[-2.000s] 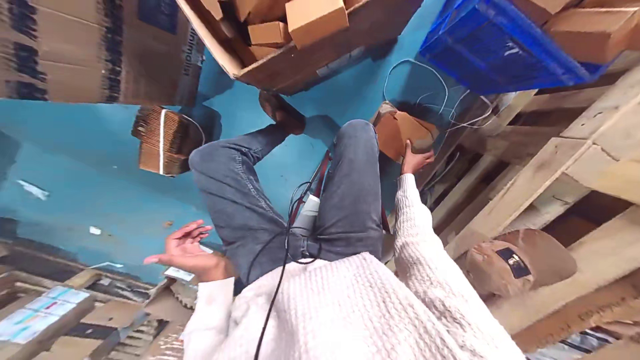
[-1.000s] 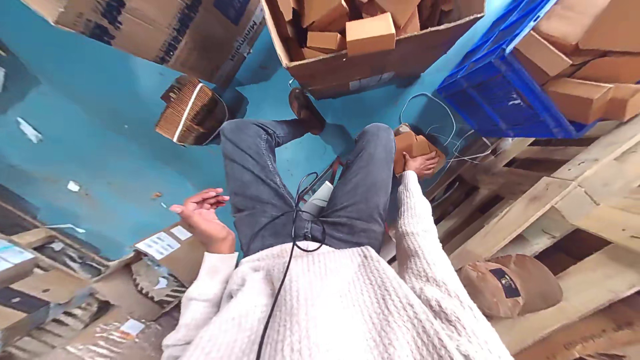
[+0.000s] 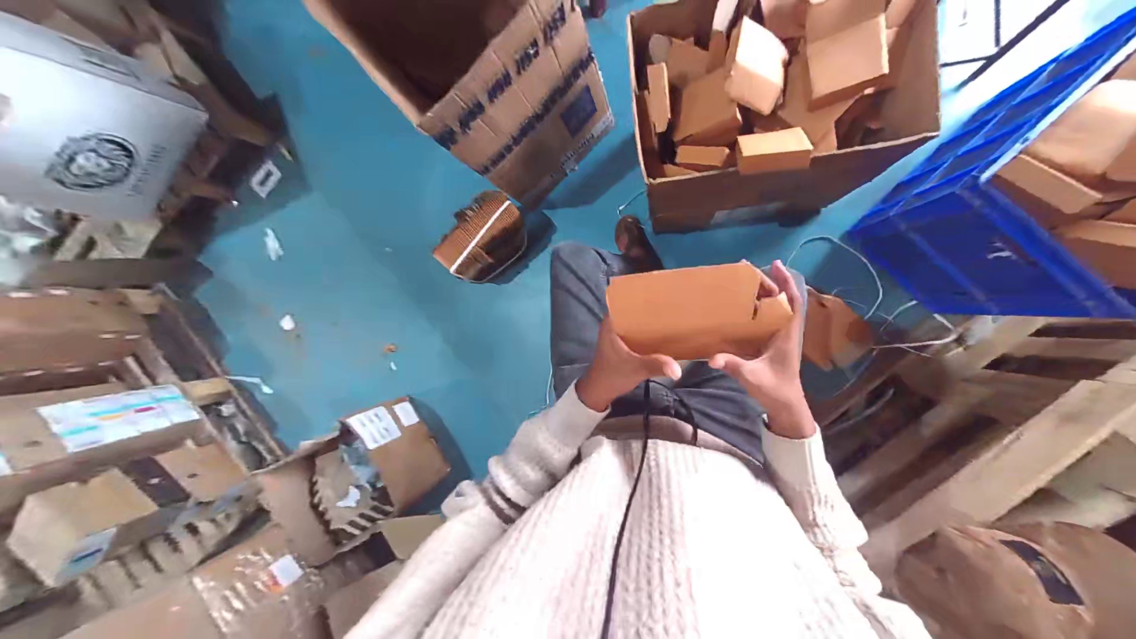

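Note:
Between my two hands, above my lap, is a small brown cardboard box (image 3: 683,311). My left hand (image 3: 621,359) grips its left end from below, thumb on the near side. My right hand (image 3: 772,351) holds the right end, where a flap stands partly raised and the fingers reach over the far edge. Folded brown cardboard pieces (image 3: 830,330) lie on the floor just right of my right leg, beside loose white strapping. A strapped bundle of flat cardboard (image 3: 484,238) rests on the floor to the left of my legs.
Ahead stands a large carton (image 3: 737,191) full of small brown boxes, with a tall open carton (image 3: 524,115) to its left. A blue plastic crate (image 3: 1003,240) of boxes is at right, above wooden pallets (image 3: 1003,453). Cartons and torn cardboard (image 3: 408,457) crowd the left.
My right hand has come from the cardboard at the right to above my lap. My left hand has moved in from the left, and both now hold a box. The view has shifted.

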